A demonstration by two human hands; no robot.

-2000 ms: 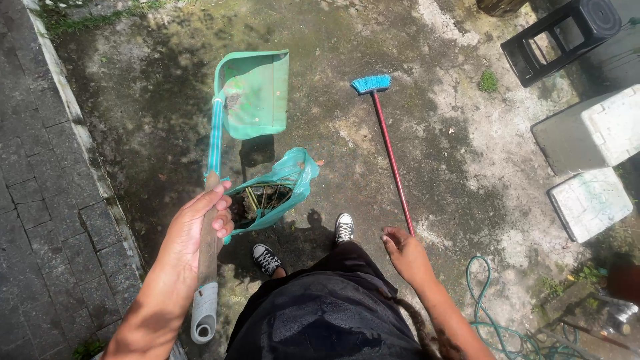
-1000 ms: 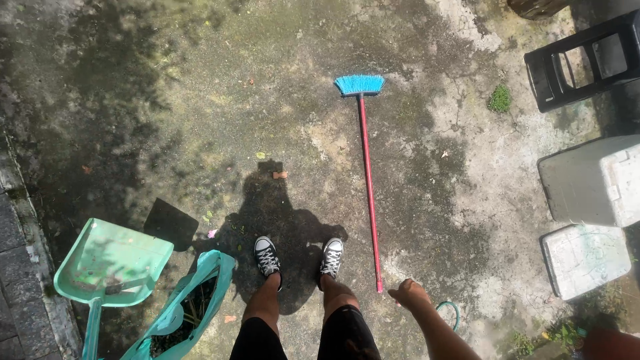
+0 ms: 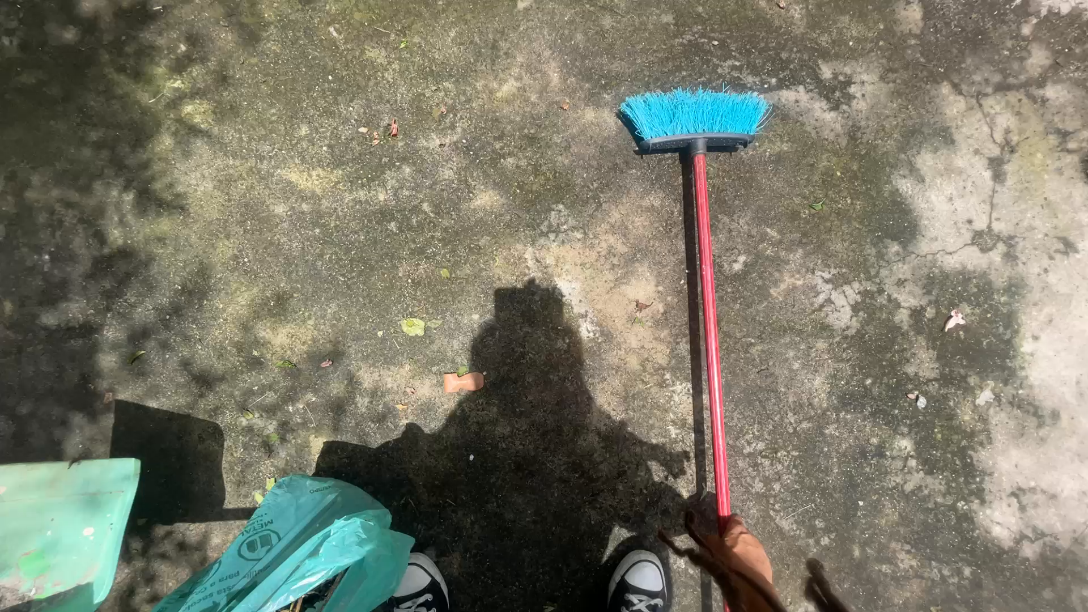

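My right hand (image 3: 741, 552) is at the bottom, right of centre, with its fingers on the end part of a broom's red handle (image 3: 707, 323). The broom lies on the concrete, its blue bristles (image 3: 701, 115) pointing away from me. My left hand is out of the frame. At the bottom left a green plastic dustpan (image 3: 64, 527) shows in part, its handle hidden. Between it and my shoes is a teal plastic bag (image 3: 297, 544) that bears printing, with some dry stalks at its mouth.
My black-and-white sneakers (image 3: 639, 582) stand on mottled concrete ground (image 3: 544, 195). A small terracotta-coloured piece (image 3: 463, 382) and a green leaf (image 3: 413, 326) lie ahead of the bag, with other leaf bits scattered about. Strands of hair hang near my right hand.
My right hand, beside the handle's end a second ago, is now on the handle. My left hand, which held the dustpan's handle two seconds ago, has left the view. The view has moved closer to the ground.
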